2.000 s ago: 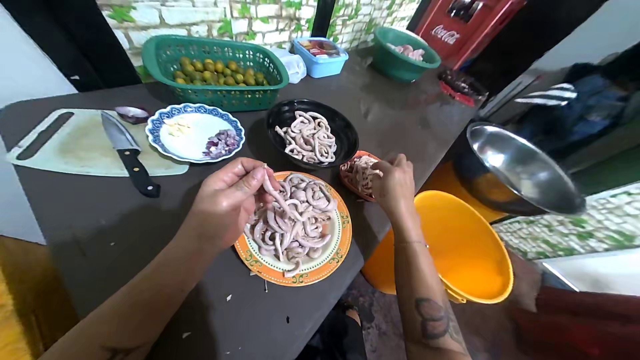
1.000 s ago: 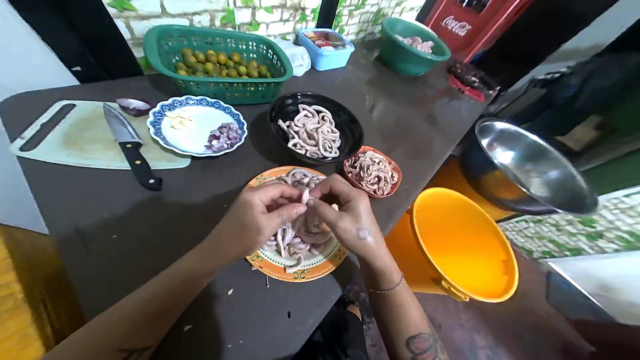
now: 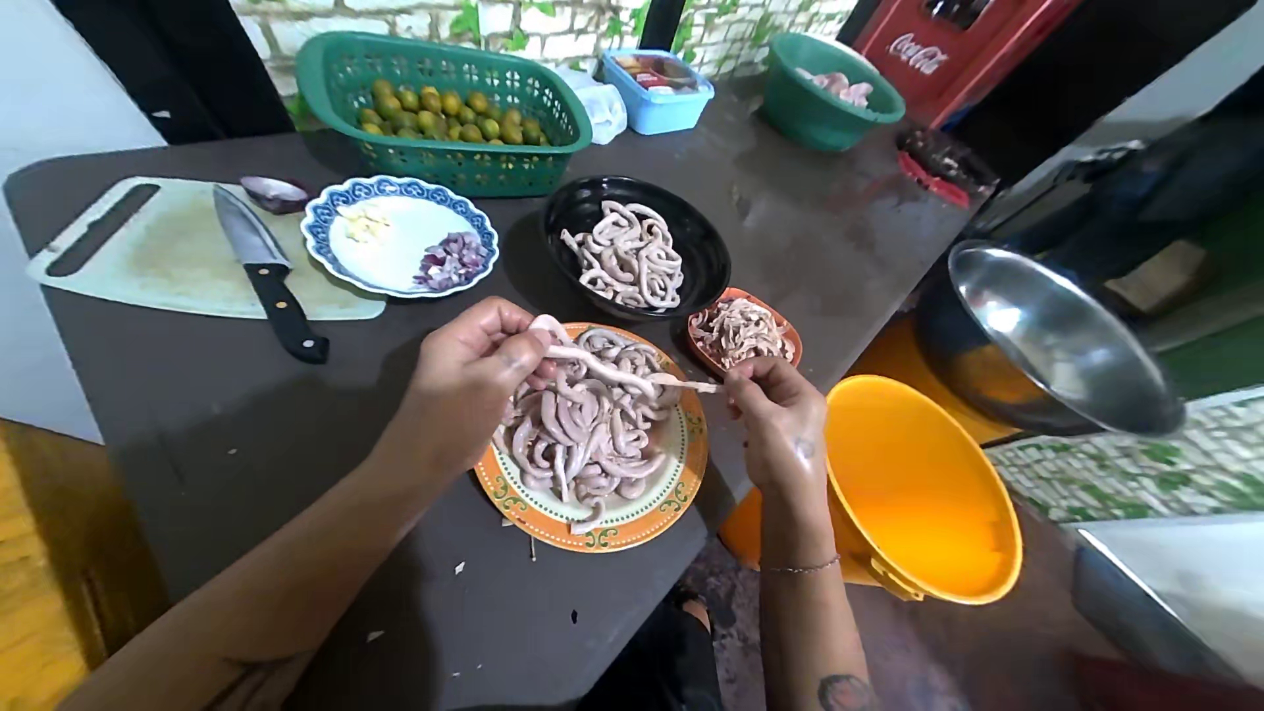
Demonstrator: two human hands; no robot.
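Note:
A pale strip of intestine (image 3: 617, 373) is stretched between my two hands above an orange-rimmed plate (image 3: 688, 472) heaped with intestines (image 3: 583, 434). My left hand (image 3: 484, 375) pinches its thicker end over the plate's upper left. At the plate's right side, my right hand (image 3: 775, 410) grips the thin end with thumb and fingertips. Just beyond that hand lies a small orange dish (image 3: 796, 348) with thin pale scraps (image 3: 743, 332). Behind the plate, a black bowl (image 3: 706, 232) contains more intestines (image 3: 632, 255).
On the left are a cutting board (image 3: 148, 237), a knife (image 3: 267, 272), half an onion (image 3: 275, 194) and a blue-rimmed plate (image 3: 395, 262). Behind stand a green basket (image 3: 464, 163) of small citrus, a blue container (image 3: 667, 104) and a green basin (image 3: 829, 109). A yellow bucket (image 3: 923, 494) and steel basin (image 3: 1066, 336) are right.
My hands were together over the plate one second ago; now they are apart, with the strip drawn out between them. Two seconds ago my right hand was at the small orange dish.

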